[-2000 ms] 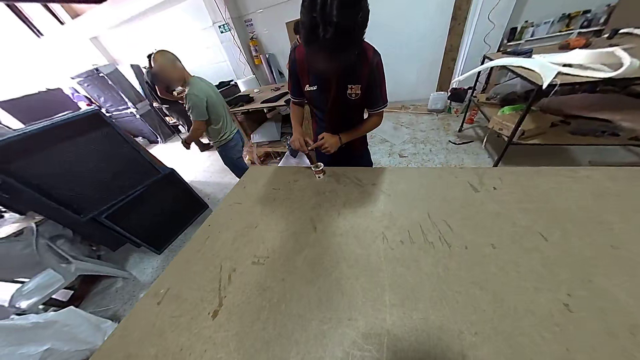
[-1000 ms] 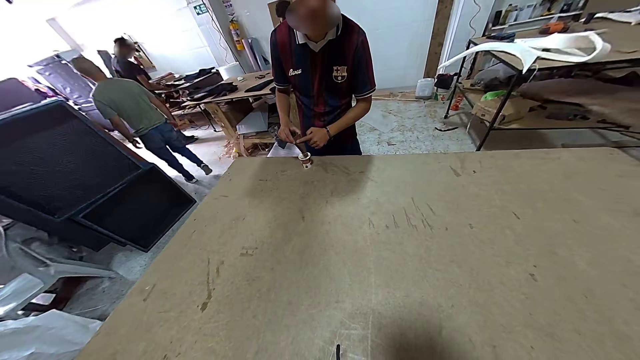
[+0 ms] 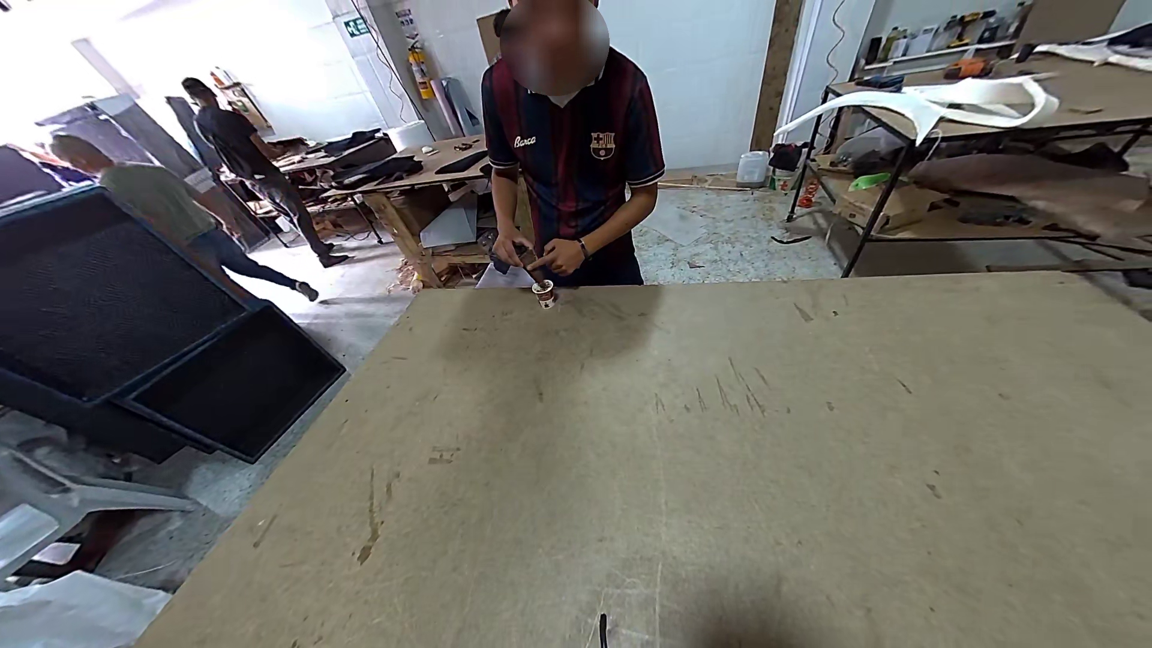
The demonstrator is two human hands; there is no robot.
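Note:
Neither my left hand nor my right hand shows in the head view. In front of me spreads a large brown board tabletop (image 3: 576, 432), scratched and stained. A small printed cup (image 3: 544, 293) stands at its far edge. Across the table a co-worker in a striped jersey (image 3: 576, 162) holds a dark, slender thing over the cup with both hands; what it is cannot be told. A short black strip (image 3: 603, 630) lies on the board at the bottom of the view.
Black framed panels (image 3: 117, 306) and a grey plastic chair (image 3: 81, 495) stand at the left. Two other people are at the back left near a cluttered workbench (image 3: 432, 166). At the right, a metal-framed shelf table (image 3: 981, 126) holds white curved pieces (image 3: 945, 103) and a drill (image 3: 968, 68).
The person in the green shirt has moved left, away from the back workbench. The co-worker across the table stays by the cup. The view has shifted somewhat.

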